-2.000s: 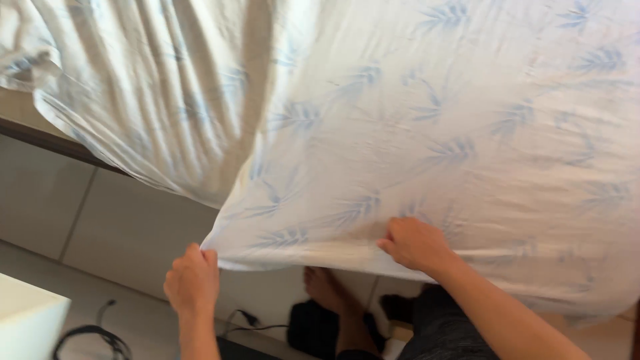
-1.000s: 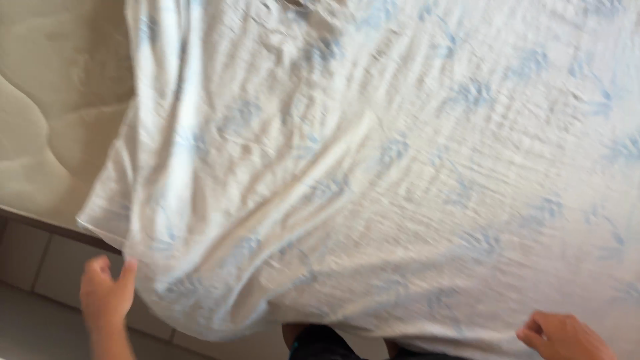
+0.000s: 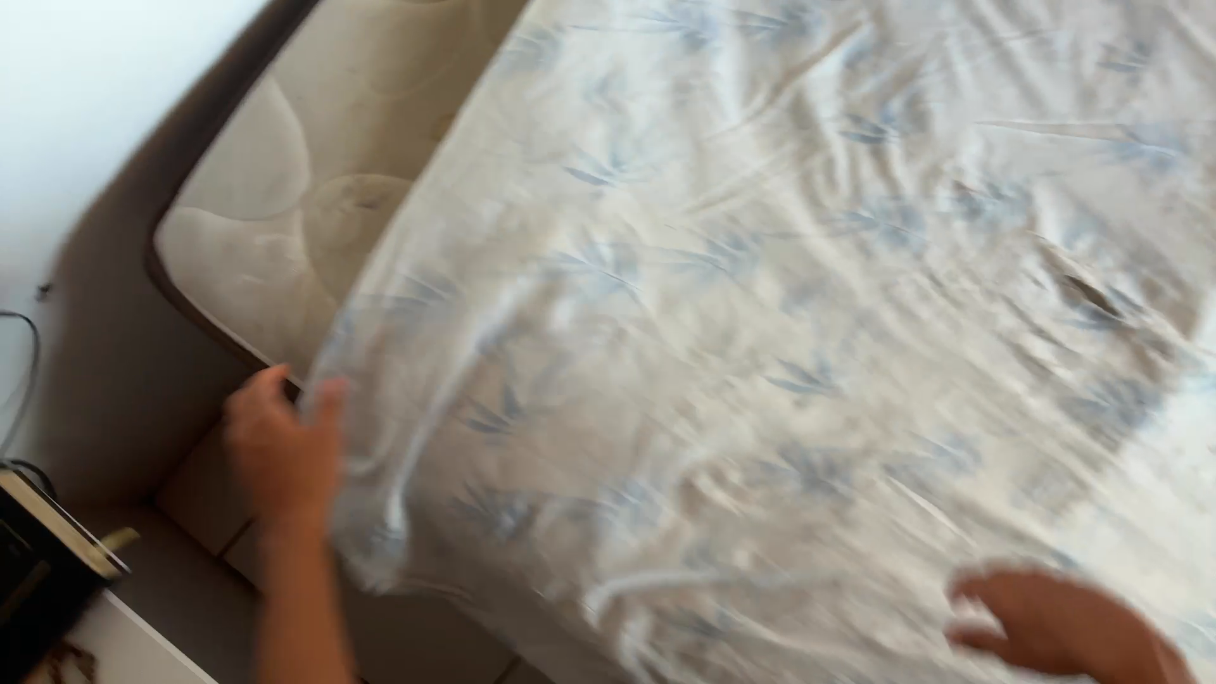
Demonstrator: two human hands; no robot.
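A pale bed sheet with blue leaf prints (image 3: 684,313) lies loosely over the mattress, wrinkled, its lower edge hanging over the side. At the upper left the quilted cream mattress (image 3: 256,190) shows uncovered up to its dark-edged corner. My left hand (image 3: 290,446) is at the sheet's left edge beside the mattress side, fingers apart and blurred; nothing is seen held in it. Over the sheet at the lower right is my right hand (image 3: 1054,617), also blurred, its fingers parted and nothing visible in them.
A dark book (image 3: 43,570) rests on a white surface (image 3: 133,646) at the lower left. A thin black cable (image 3: 33,370) hangs near the white wall (image 3: 114,76). Floor tiles (image 3: 408,632) show below the sheet.
Two seconds ago my left hand gripped the sheet's corner; it has let go. The sheet's left part, bunched earlier, now lies more spread out. The view has shifted toward the mattress corner.
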